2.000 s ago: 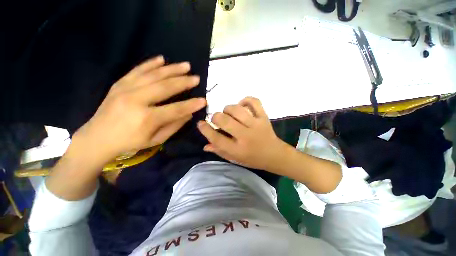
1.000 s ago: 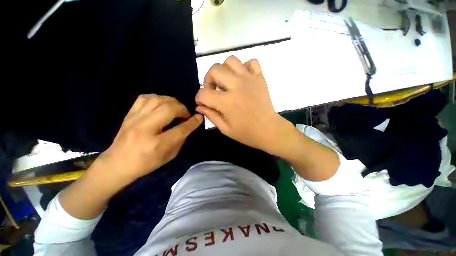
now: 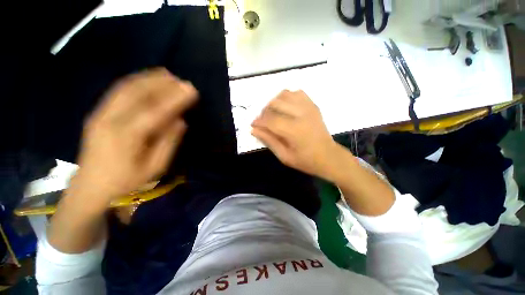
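A large black cloth panel lies over the left of the white table, its straight right edge running down to the table front. My left hand is blurred over the panel, its fingers curled; I cannot tell whether it holds anything. My right hand is just right of the panel edge, apart from it, with fingertips bunched near a short loose thread; nothing clear shows in them. Small lit yellow metal parts show at the panel's top right corner.
Silver thread snips with a dark tail lie on the white table. Black-handled scissors lie behind them. Yellow-edged rails run below the table front. Dark cloth and white cloth are heaped below right.
My hands have parted from the panel edge, left hand to the left and right hand to the right. The yellow-lit parts and more of the panel's top edge now show.
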